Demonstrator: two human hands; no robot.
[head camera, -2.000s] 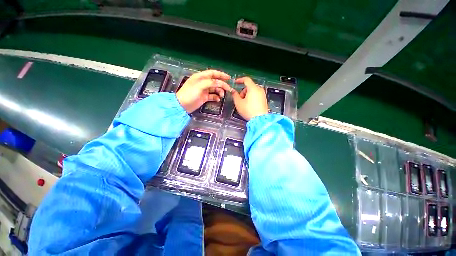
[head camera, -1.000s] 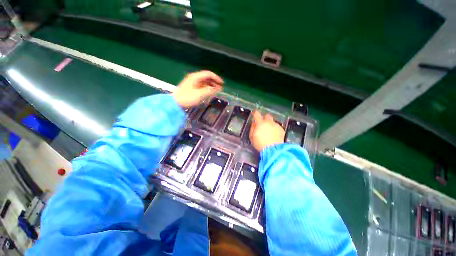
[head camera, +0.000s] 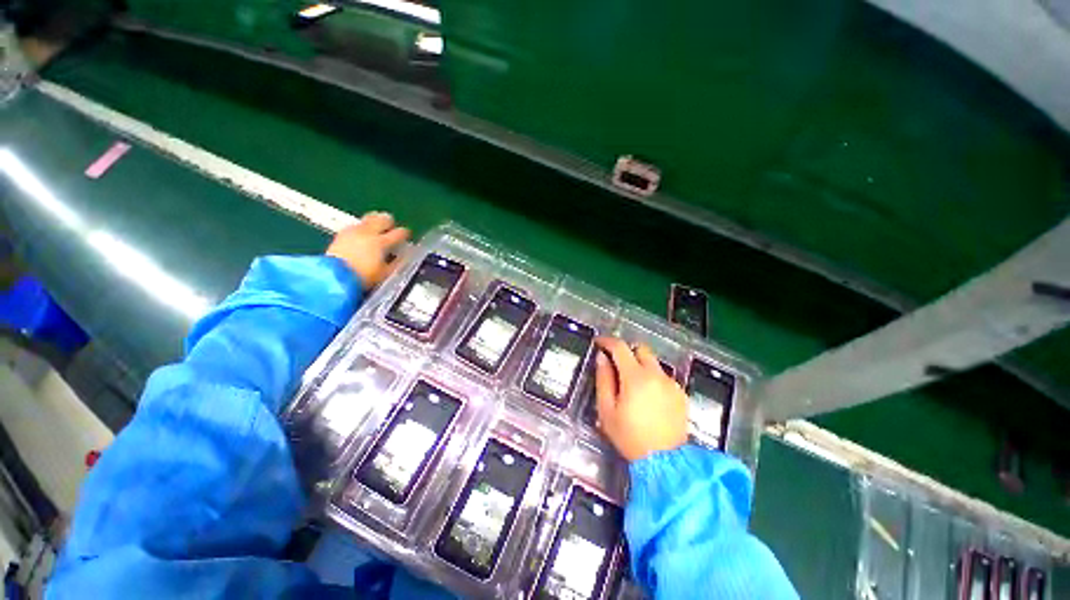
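A clear blister tray (head camera: 340, 498) lies tilted in front of me, with two rows of pockets holding several black phone units (head camera: 408, 440) with pink edges and pale patches. My left hand (head camera: 371, 249) is at the tray's far left corner, fingers bent; whether it grips the rim is unclear. My right hand (head camera: 641, 401) is over the far row, right of the middle, its fingers on a unit that it mostly covers. The lower right of the tray is hidden by my right sleeve.
One phone unit (head camera: 689, 307) is on the green conveyor (head camera: 516, 229) beyond the tray. A small pinkish frame (head camera: 636, 176) sits on the ledge. A second tray (head camera: 913, 551) with several units is at lower right. A pink strip (head camera: 108, 159) lies left. A white post (head camera: 915, 328) rises right.
My left hand has moved left and down to the tray's far left corner. My right hand stays over the far row. The camera view has shifted, and more of the tray shows.
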